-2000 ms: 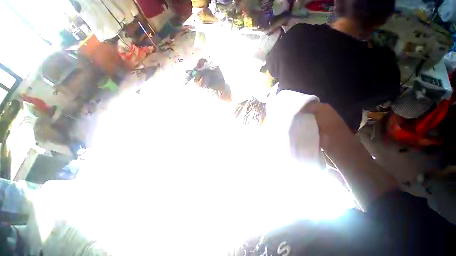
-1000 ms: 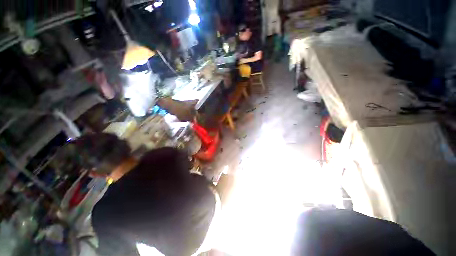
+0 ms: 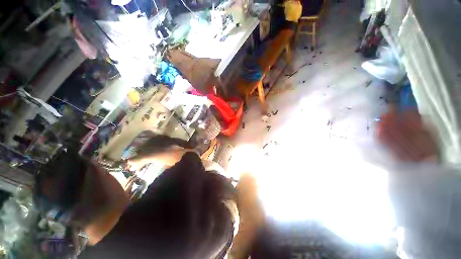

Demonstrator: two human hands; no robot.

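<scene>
A large glaring white area [image 3: 323, 187] fills the lower middle. It looks like overexposed white cloth, but its edges are washed out. A bare forearm [image 3: 247, 212] rises from the bottom edge beside the glare. It may be my left arm, and its hand cannot be made out. A blurred reddish-brown shape [image 3: 409, 136] at the right may be my right hand. Its fingers and any grip are unclear. A pale grey-white surface, cloth or table [image 3: 429, 202], lies just below it.
A person in a dark top [image 3: 177, 207] bends over a cluttered machine table [image 3: 146, 121] at the left. Red fabric [image 3: 230, 116] hangs beside it. A wooden bench [image 3: 268, 60] stands beyond. A cloth-draped table edge [image 3: 429, 76] and a plastic bag [image 3: 386, 66] are at the right.
The view has swung from the window glare to the aisle and moved nearer the bench. The person in the dark top stays at the left. The reddish-brown shape shows at the right.
</scene>
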